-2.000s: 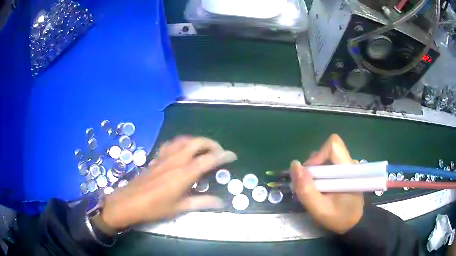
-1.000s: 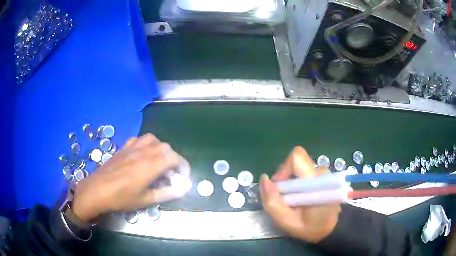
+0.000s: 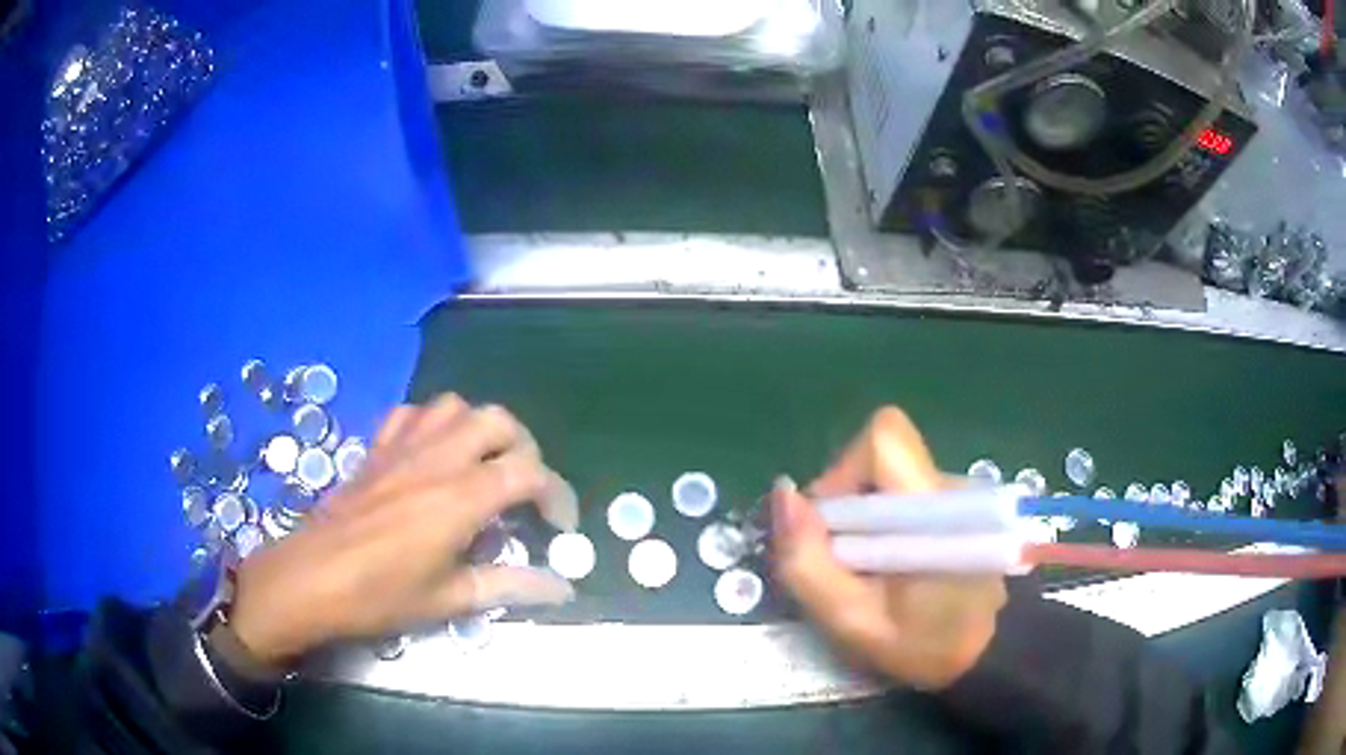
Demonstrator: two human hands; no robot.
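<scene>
Several small round silver discs (image 3: 653,562) lie on the green belt (image 3: 620,384) between my hands. My right hand (image 3: 901,590) holds two white electrode pens (image 3: 923,534) side by side, their tips at the rightmost discs; exact contact is unclear. My left hand (image 3: 406,538) is spread palm down over the belt's left part, fingertips curved around a few discs. Whether it grips any disc is hidden under the fingers. More loose discs (image 3: 315,468) lie in the blue bin (image 3: 281,251) at left, partly behind my left hand.
A shiny bag of parts (image 3: 126,103) lies at the bin's back. A metal-cased unit (image 3: 1063,148) with red digits stands behind right. Blue and red leads (image 3: 1181,562) run right, past a line of small discs (image 3: 1255,484). A pale rail (image 3: 591,661) edges the belt; crumpled white material (image 3: 1281,664) lies lower right.
The view has shifted relative to the bench since the first frame. Since the second, discs between my hands have changed places, my left fingers have opened a little, and several discs at right sit further right.
</scene>
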